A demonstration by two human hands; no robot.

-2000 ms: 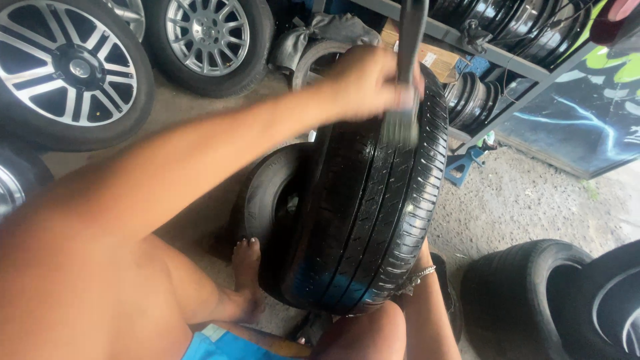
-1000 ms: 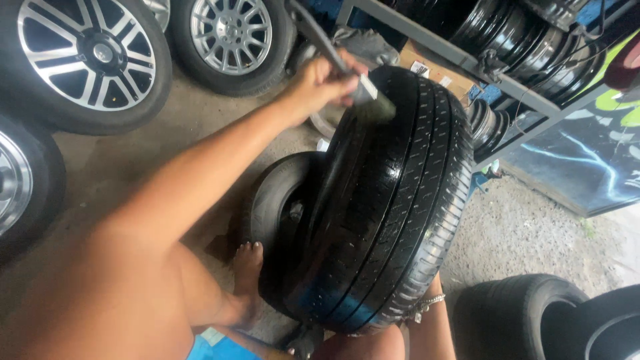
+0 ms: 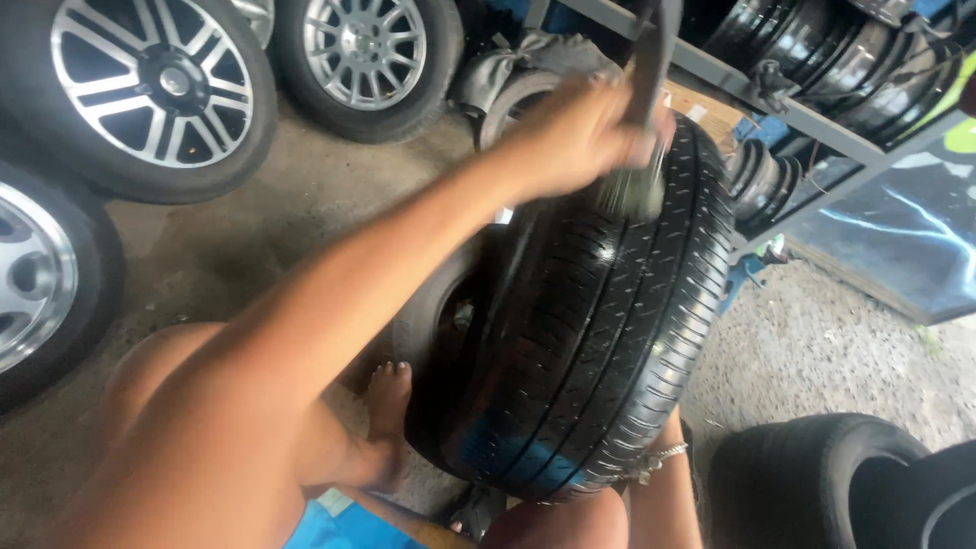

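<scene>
My left hand (image 3: 602, 141), blurred by motion, grips the dark handle of a brush (image 3: 648, 69). The brush's pale bristles (image 3: 633, 191) touch the upper tread of a black car tire (image 3: 610, 320), which stands tilted between my legs. The tread looks wet and glossy, with bright glints along its grooves. At the tire's lower right is my right forearm (image 3: 663, 503) with a metal chain bracelet (image 3: 659, 461) at the wrist. Just above the bracelet a little of my right hand (image 3: 672, 427) shows; the rest is hidden behind the tire.
Several tires with alloy wheels (image 3: 366, 53) lie at the left. Another tire (image 3: 427, 305) is behind the glossy one, near a bare foot (image 3: 389, 404). A metal rack (image 3: 808, 122) with rims runs along the upper right. More tires (image 3: 801, 465) are at the lower right.
My left hand has brought the brush from the tire's upper left edge back onto the tread. The tire and my right forearm stay in about the same place.
</scene>
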